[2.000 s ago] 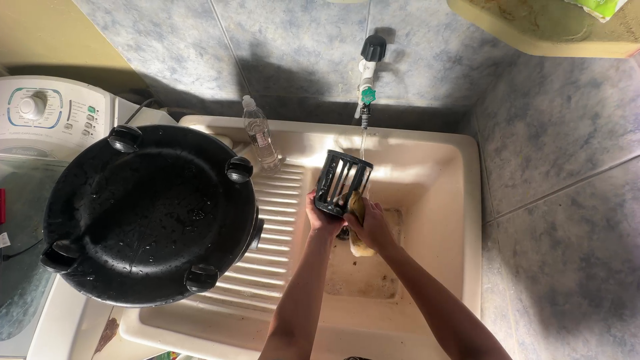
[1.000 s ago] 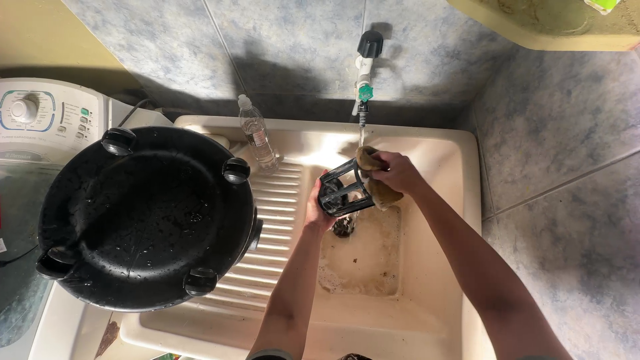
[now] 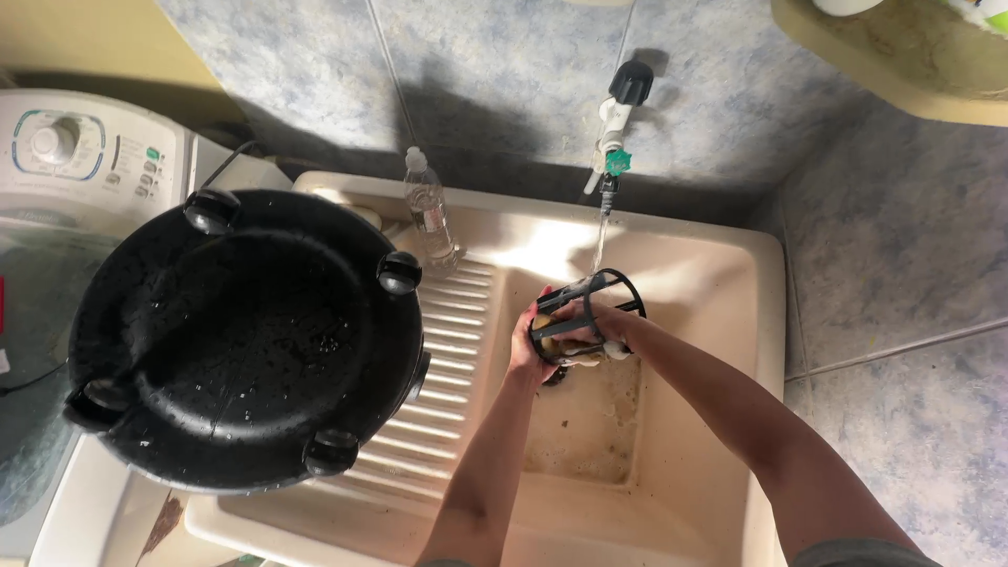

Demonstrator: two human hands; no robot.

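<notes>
A black plastic cage-like basket (image 3: pixel 589 305) lies tilted on its side under the running tap (image 3: pixel 610 161), over the basin of a beige laundry sink (image 3: pixel 693 260). My left hand (image 3: pixel 528 339) grips its closed end from the left. Through the open ring end reaches my right hand (image 3: pixel 587 324), pressing a yellowish-brown sponge or cloth (image 3: pixel 545 324) inside; bars hide part of the fingers. White suds hang along the lower side of the basket. Water falls from the tap onto its upper side.
A large black wheeled tub (image 3: pixel 260 339), wet and upside down, covers part of the ribbed washboard (image 3: pixel 449 346). Behind it stand a clear plastic bottle (image 3: pixel 431 216) and, at left, a washing machine (image 3: pixel 87 157). A tiled wall (image 3: pixel 504 87) backs the sink; a yellowish ledge (image 3: pixel 890 71) juts in upper right.
My right hand has moved from the outer right end of the basket to inside it, with the sponge or cloth. The basket has turned, its open ring now toward the right.
</notes>
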